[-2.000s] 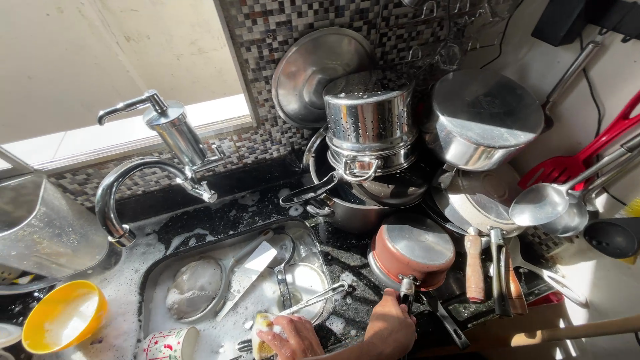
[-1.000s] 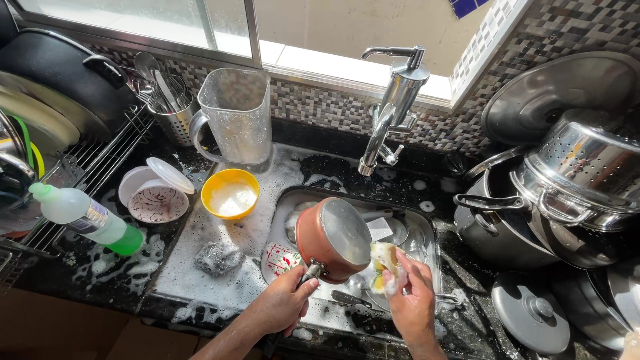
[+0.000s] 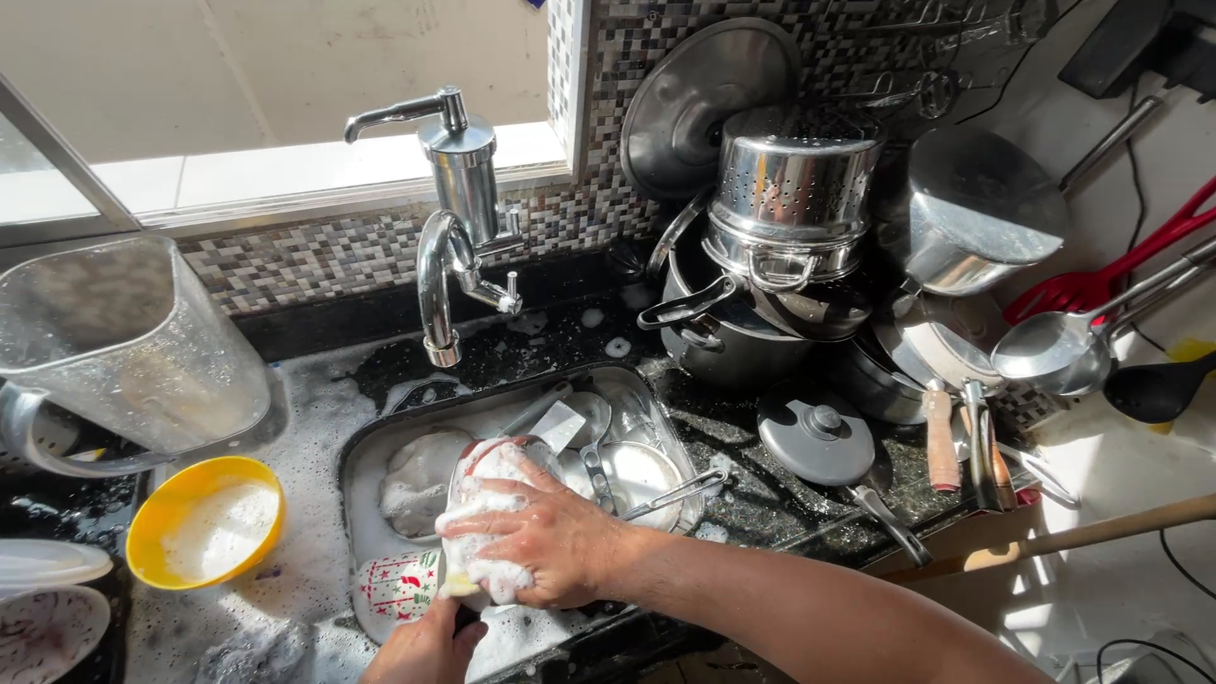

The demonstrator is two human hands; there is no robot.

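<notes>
A reddish saucepan point(image 3: 521, 450), thick with suds, is tilted over the near part of the steel sink point(image 3: 355, 475). My right hand point(image 3: 541, 532) lies spread on it, pressing a foamy yellowish sponge point(image 3: 462, 584) that shows at its lower edge. My left hand point(image 3: 427, 646) is closed at the pan's near side, where its dark handle is mostly hidden. In the sink sit a patterned cup point(image 3: 399, 587), a foam-covered round dish point(image 3: 418, 480), a ladle or spoon point(image 3: 594, 456) and other soapy utensils. The chrome faucet point(image 3: 442, 313) stands behind; no water is seen running.
A yellow bowl point(image 3: 204, 522) with suds and a clear plastic jug point(image 3: 142, 351) stand left. On the right are a dark pot point(image 3: 731, 351) with a steel steamer point(image 3: 798, 190), a grey lid point(image 3: 815, 437), stacked pans and hanging utensils point(image 3: 1054, 342). A wooden handle point(image 3: 1092, 537) juts in at right.
The saucepan, two seconds ago on the right counter at my hand, was over the sink one second ago. Since then my right hand has moved onto it with the sponge, and suds now cover it.
</notes>
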